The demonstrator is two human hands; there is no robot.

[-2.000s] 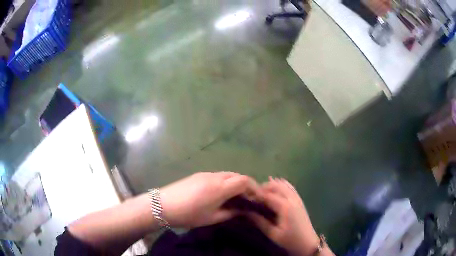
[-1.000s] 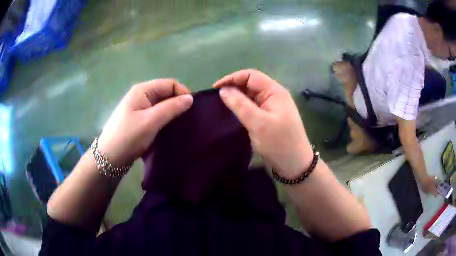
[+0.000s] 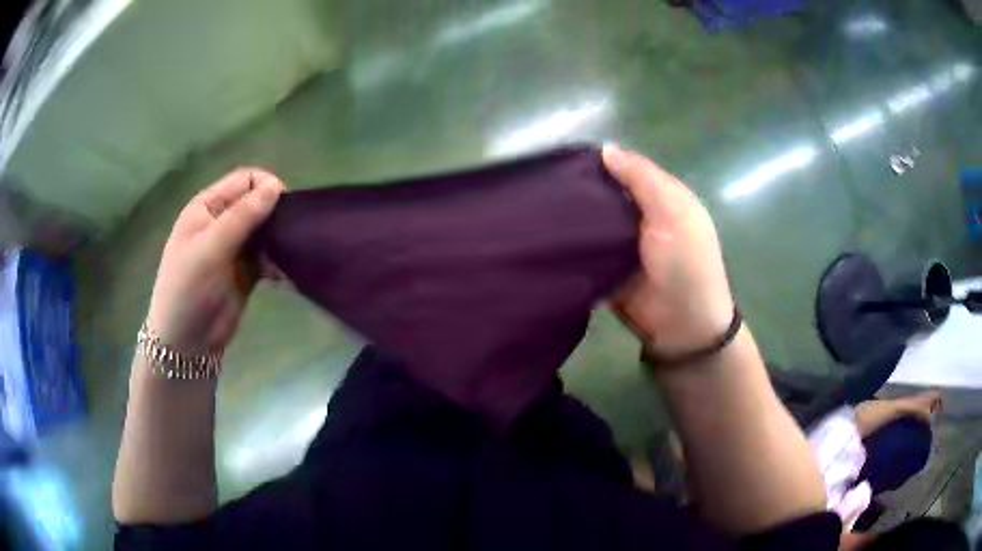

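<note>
A dark maroon fabric piece (image 3: 463, 253) is stretched between my two hands in front of my body. Its top edge is nearly straight and its lower part hangs down to a point. My left hand (image 3: 221, 248) grips the left corner between thumb and fingers. My right hand (image 3: 673, 253) holds the right corner and side, with the thumb on top at the edge; its fingers are partly hidden behind the fabric. The fabric is slightly blurred.
Green floor (image 3: 431, 97) with light reflections lies below. A blue crate (image 3: 52, 334) is at the left edge. A dark round stool-like object (image 3: 851, 307) is at the right. A seated person (image 3: 851, 457) is partly seen at the lower right, near a white table (image 3: 948, 350).
My hands have moved apart, from pinching the fabric close together to stretching it wide by its corners. The view has turned; the seated person now shows lower at the right.
</note>
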